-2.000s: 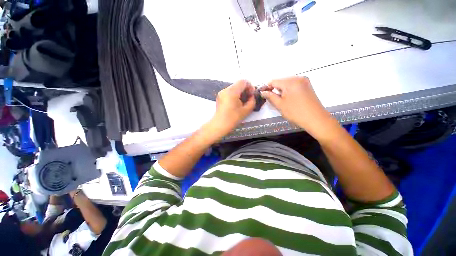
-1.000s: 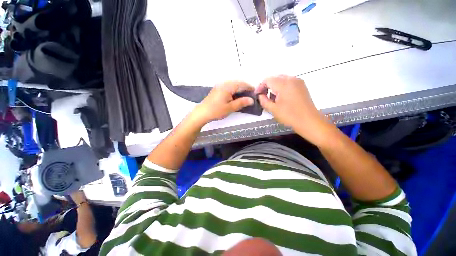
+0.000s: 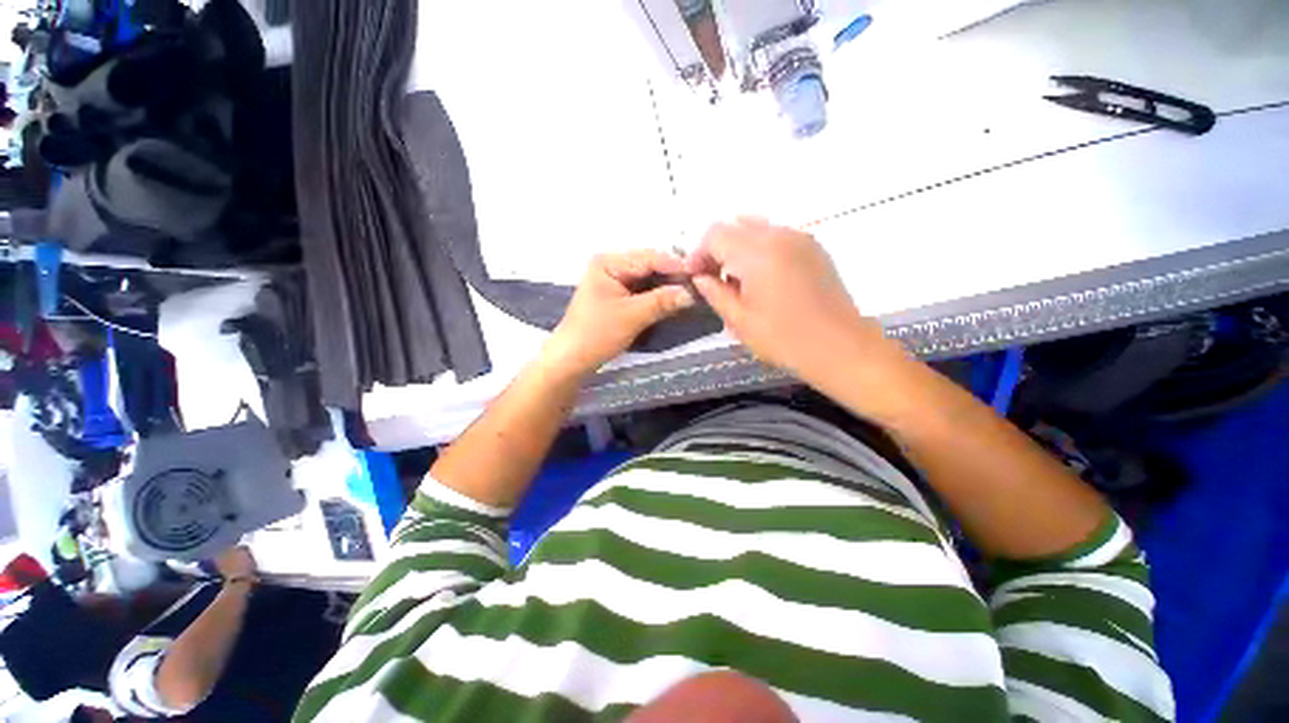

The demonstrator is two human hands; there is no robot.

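A dark grey fabric strip [image 3: 526, 300] runs from beside the stack across the white table to my hands. My left hand [image 3: 611, 308] grips the strip's end between thumb and fingers near the table's front edge. My right hand [image 3: 770, 294] pinches the same end from the right, fingertips touching my left ones. The fingers partly hide the cloth end. The stack of grey strips [image 3: 371, 240] lies to the left, like pleats. The presser foot and needle area [image 3: 718, 82] is above my hands, with no cloth under it that I can see.
Black thread snips [image 3: 1131, 105] lie at the right on the table. An edge ruler [image 3: 1074, 305] runs along the front edge. Dark fabric heaps [image 3: 163, 156] are at upper left. Another person's arm [image 3: 209, 636] shows at a neighbouring machine [image 3: 205, 487] at lower left.
Both hands have moved slightly left with the strip's end, still pinching it. The strip's loop beside the stack hangs lower and wider. The neighbouring person's arm has shifted.
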